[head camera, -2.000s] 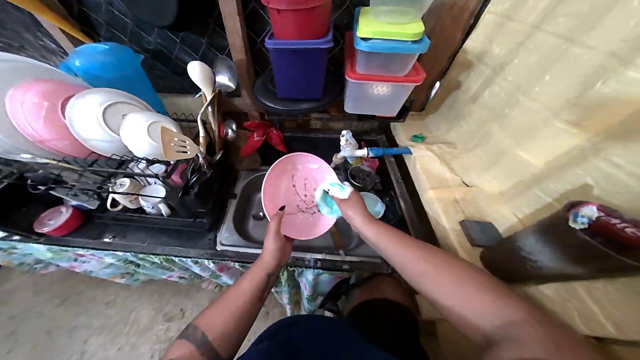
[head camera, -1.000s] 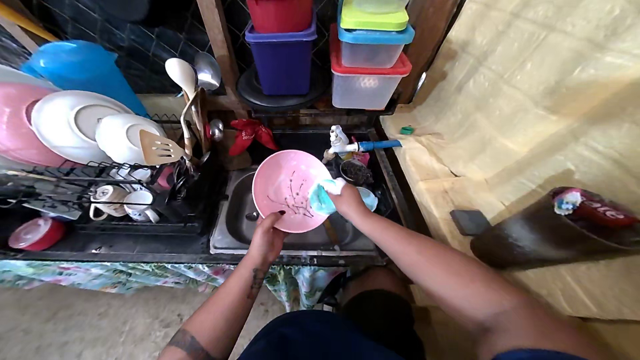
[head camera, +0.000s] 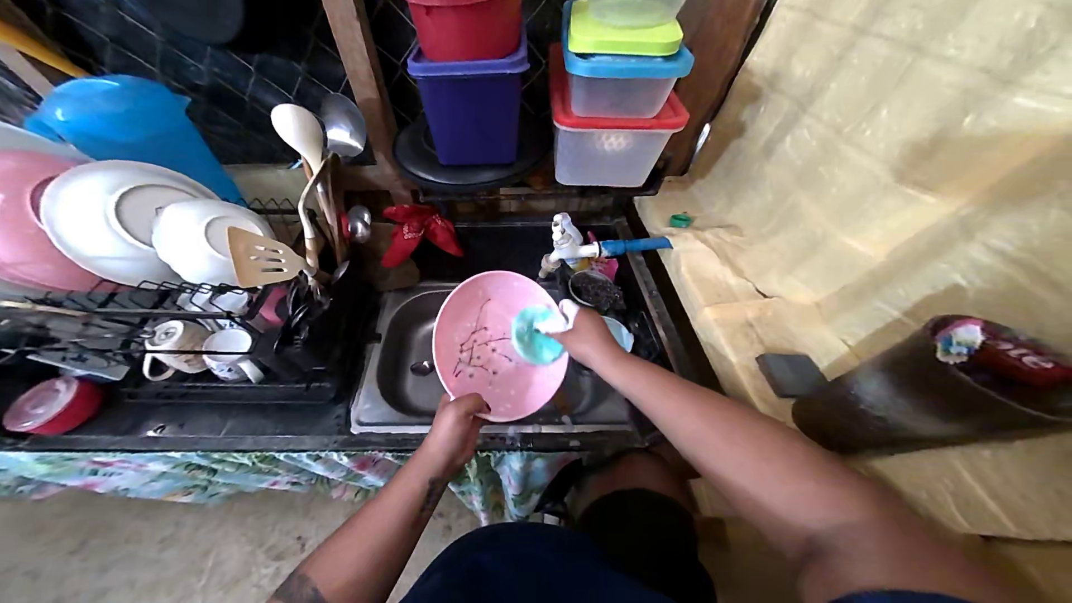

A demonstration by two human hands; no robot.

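Note:
A pink plate (head camera: 469,335) with a dark branch pattern is held tilted over a stainless steel sink (head camera: 398,368). My left hand (head camera: 459,429) grips its lower left rim, the thumb on top. On the right side of the plate my right hand (head camera: 582,335) presses a light green-blue cloth or sponge (head camera: 538,337) with some white stuff, perhaps foam, at the fingers. Behind the sink stands a white faucet (head camera: 567,243) with a blue handle or hose piece. A small bowl with dark scrubbing material (head camera: 596,291) sits right of the plate, partly hidden by it.
On the left, a black dish rack (head camera: 226,389) bears white plates (head camera: 100,218), mugs (head camera: 224,352) and utensils. A red bowl (head camera: 54,404) lies near the counter edge. Plastic containers (head camera: 603,151) are stacked above the sink; a red cloth (head camera: 417,234) lies behind it. A dark cylindrical bin (head camera: 879,394) stands right.
The cloth or sponge in my right hand looks more bunched than a second ago and remains on the plate's right side. My left hand keeps its hold on the lower rim.

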